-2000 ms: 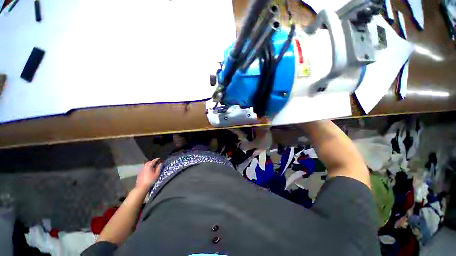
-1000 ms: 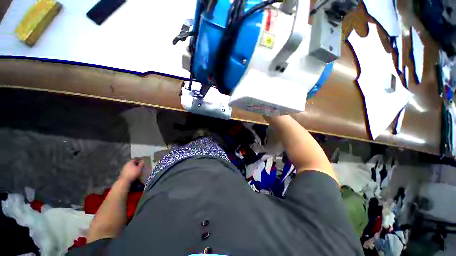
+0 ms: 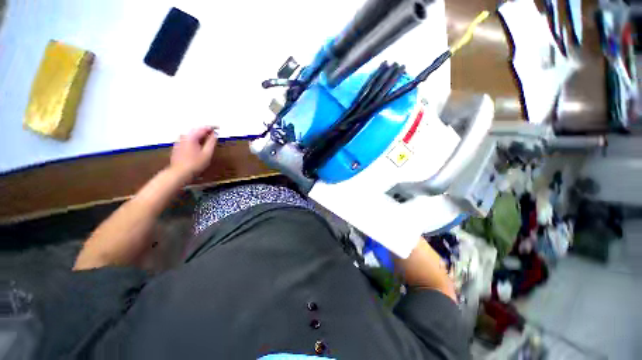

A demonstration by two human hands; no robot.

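The blue and white cutting machine (image 3: 352, 133) stands at the table's front edge, turned at an angle, with black cables on its top. The fabric lay (image 3: 141, 105) with white paper on top and a dark blue edge lies to its left. My left hand (image 3: 193, 152) is at the lay's front edge, fingers slightly apart and empty. My right forearm goes under a white-topped piece (image 3: 373, 221) that juts past the table edge below the machine. My right hand itself is hidden there.
A yellow wrapped weight (image 3: 59, 90) and a black phone (image 3: 172, 41) lie on the paper. White cut pieces (image 3: 531, 56) lie on the brown table (image 3: 479, 67) at upper right. Fabric scraps (image 3: 503, 281) cover the floor at right.
My left hand has risen from beside my body to the lay's edge. The machine has turned, its right end now towards me over the table edge. The view has shifted left.
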